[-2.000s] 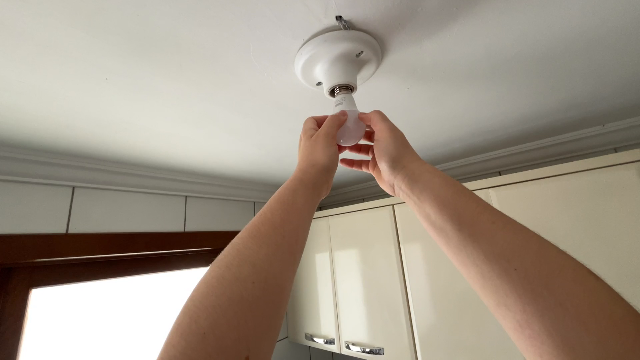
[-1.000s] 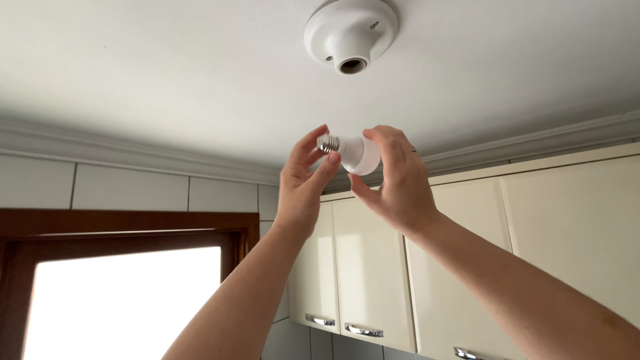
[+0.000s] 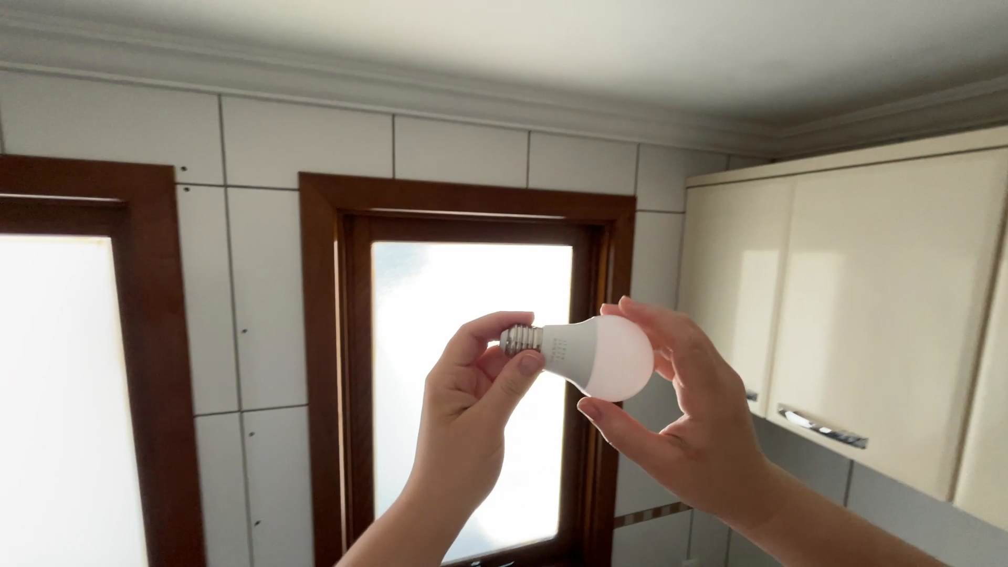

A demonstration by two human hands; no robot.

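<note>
A white LED light bulb [image 3: 583,356] lies sideways in the air in front of the bright window, its metal screw base to the left and its rounded diffuser to the right. My left hand [image 3: 480,402] pinches the screw base between thumb and fingers. Around the diffuser curves my right hand [image 3: 685,417], thumb below and fingers above and behind; whether its fingertips touch the bulb is hard to tell. Small print shows on the bulb's collar.
Behind the hands is a window with a dark wooden frame [image 3: 466,197], and another framed window [image 3: 150,354] stands at the left. Cream wall cabinets [image 3: 882,315] with metal handles hang at the right. White tiles [image 3: 307,142] cover the wall below the ceiling moulding.
Two seconds ago the bulb was upright just under the ceiling lampholder; a second ago it was sideways in both hands below it. The view has swung down and left, leaving the lampholder out of sight.
</note>
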